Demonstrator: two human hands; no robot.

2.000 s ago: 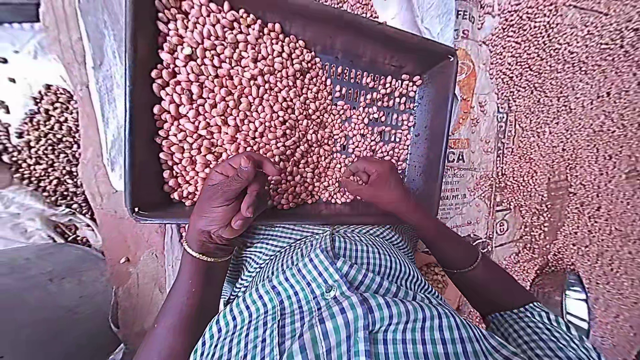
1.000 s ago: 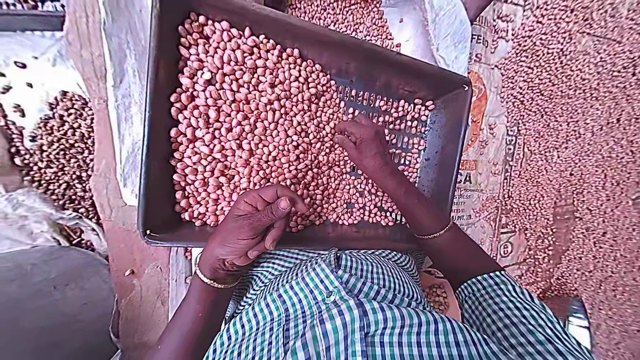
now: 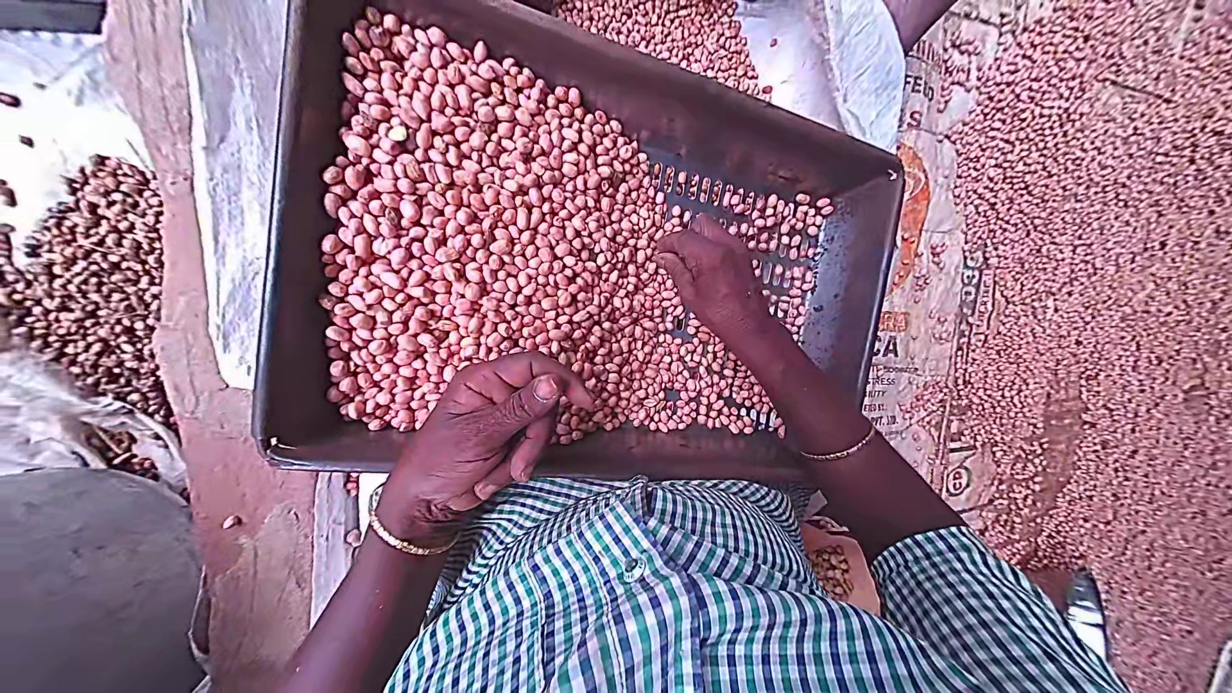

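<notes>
A dark rectangular sieve tray (image 3: 587, 48) with a slotted bottom lies tilted in front of me. Pink shelled peanuts (image 3: 462, 221) are heaped over its left and middle; toward the right they thin out and slots show between them. My left hand (image 3: 500, 423) is over the tray's near edge, thumb against the curled fingers; whether a peanut is between them cannot be told. My right hand (image 3: 712, 274) rests over the peanuts right of the middle, back of the hand up, with curled fingertips that are mostly hidden.
Peanuts are spread across the floor (image 3: 1107, 289) on the right, beside a printed sack (image 3: 929, 385). More peanuts (image 3: 664, 38) lie beyond the tray. At left are a brown heap (image 3: 96, 289) on white sheeting and a grey rounded object (image 3: 87, 577).
My right hand has moved from the tray's near side farther out over the peanuts. My left hand stays by the near edge. The view has shifted somewhat.
</notes>
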